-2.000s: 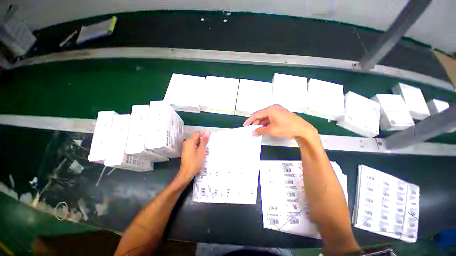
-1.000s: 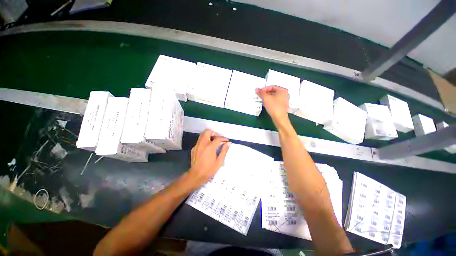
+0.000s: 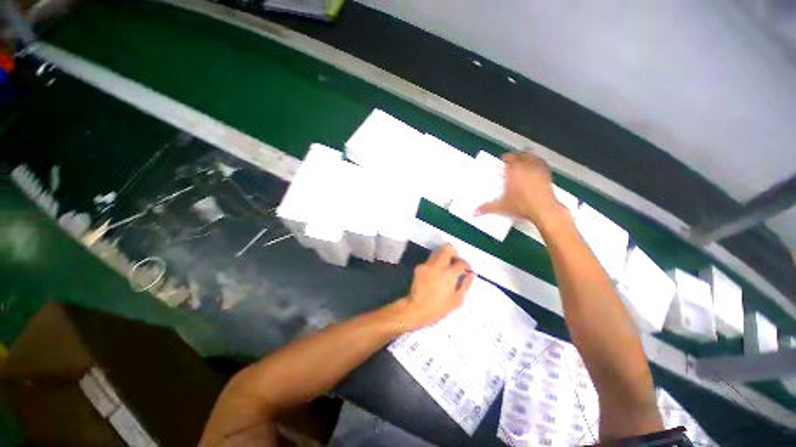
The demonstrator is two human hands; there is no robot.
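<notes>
My left hand (image 3: pixel 441 286) has its fingers curled at the upper left corner of a label sheet (image 3: pixel 467 349) and pinches it there. My right hand (image 3: pixel 524 190) spans a white product box (image 3: pixel 480 183) in the row on the green belt, thumb on the near side and fingers on the far side. The palm hides part of the box. More product boxes (image 3: pixel 602 240) continue to the right. A group of upright boxes (image 3: pixel 345 196) stands left of my left hand. A second label sheet (image 3: pixel 545 393) is partly behind my right forearm.
A third sheet (image 3: pixel 681 419) shows at the lower right. A brown carton (image 3: pixel 52 349) with white boxes inside is at the lower left. Scraps and a pale ring (image 3: pixel 147 274) lie along the near bench edge. A grey metal post (image 3: pixel 751 209) crosses at the right.
The view has turned and shifted left, bringing the carton in. My right hand has gone from fingertips together over a box to a wide grasp across one. My left hand stays at the sheet's corner.
</notes>
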